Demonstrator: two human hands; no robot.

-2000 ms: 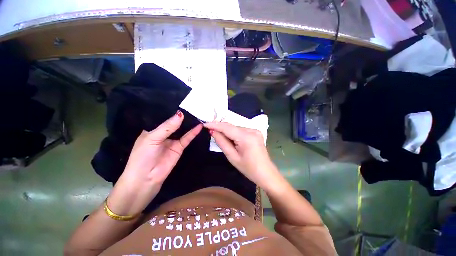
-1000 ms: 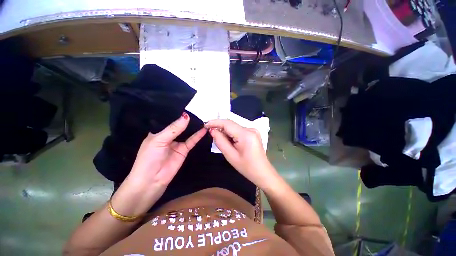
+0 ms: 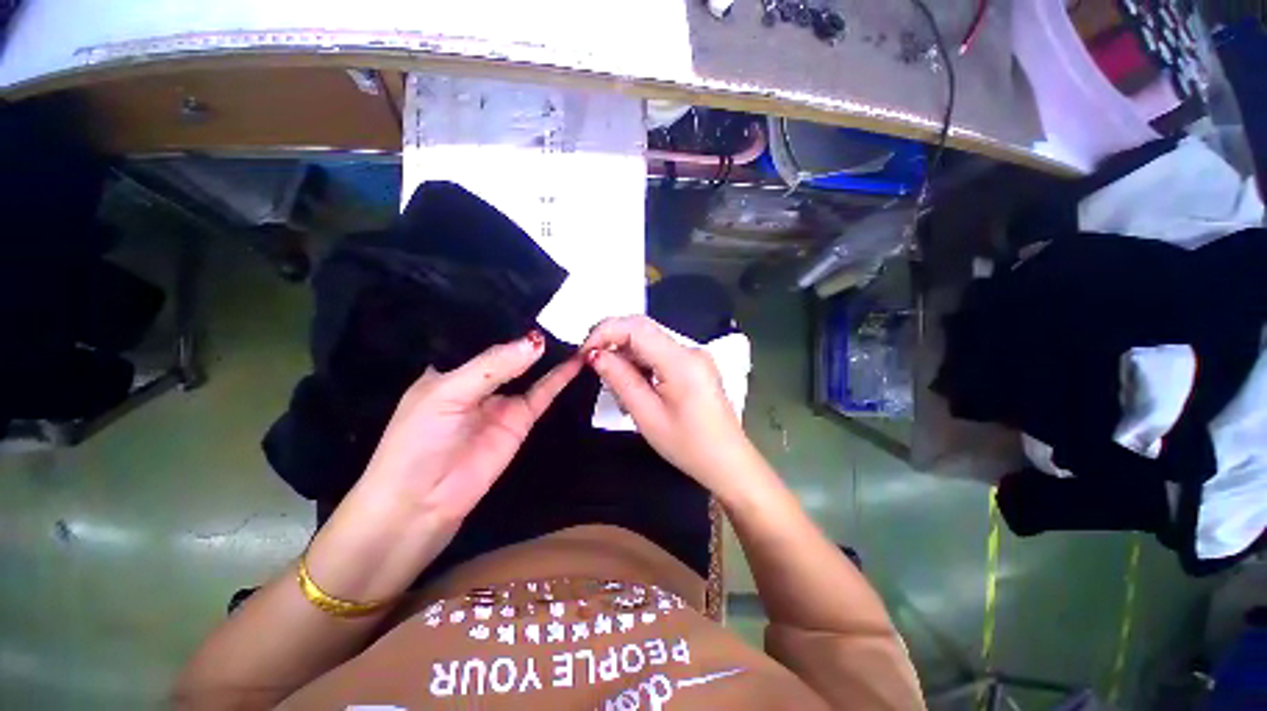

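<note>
A black garment lies over my lap, with a folded corner sticking up in front of my left hand. A white fabric panel shows beside and under my right hand. My left hand is palm up, its thumb and fingers on the black edge. My right hand has thumb and index finger pinched at that edge, touching my left fingertips. Any needle or thread between the fingertips is too small to make out.
A white paper sheet hangs from the table edge ahead. Black and white garments are heaped at the right. A dark heap lies at the left. A pale pink bin stands at the upper right.
The view has shifted slightly, so the table and paper sit a little further right and lower. My hands stay together at the black edge, with small finger movements.
</note>
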